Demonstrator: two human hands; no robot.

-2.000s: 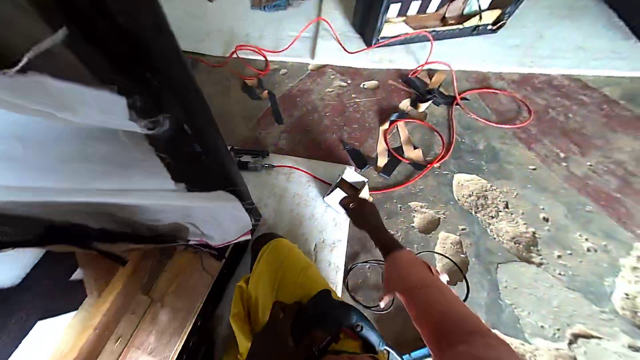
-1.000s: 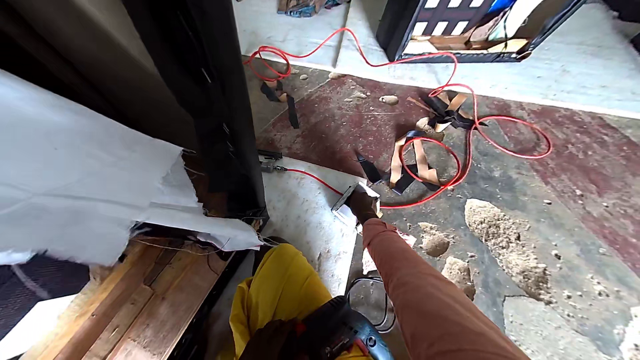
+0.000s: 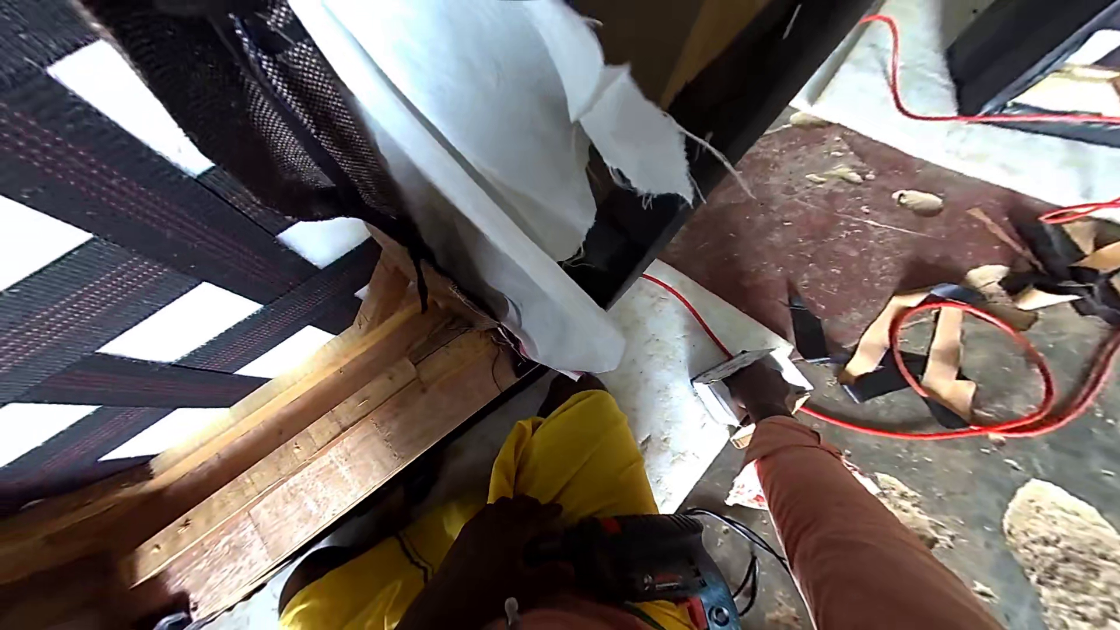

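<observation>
My right hand reaches down into a small white open-topped box on a pale board; the fingertips are hidden inside. My left hand lies in shadow over my lap, against the dark rear part of a corded power tool with a blue end; whether its fingers close round the tool is unclear. To the left stands a wooden furniture frame with woven black elastic webbing. Torn white fabric hangs from its dark-edged part, above my knees.
A red air hose loops across the floor at right, around black and tan strips. Foam-like chunks lie at lower right, a black cable beside the power tool. Another dark frame stands at upper right.
The view has swung left, bringing the webbing into sight. My right hand, earlier at the box's edge, is now further inside the box.
</observation>
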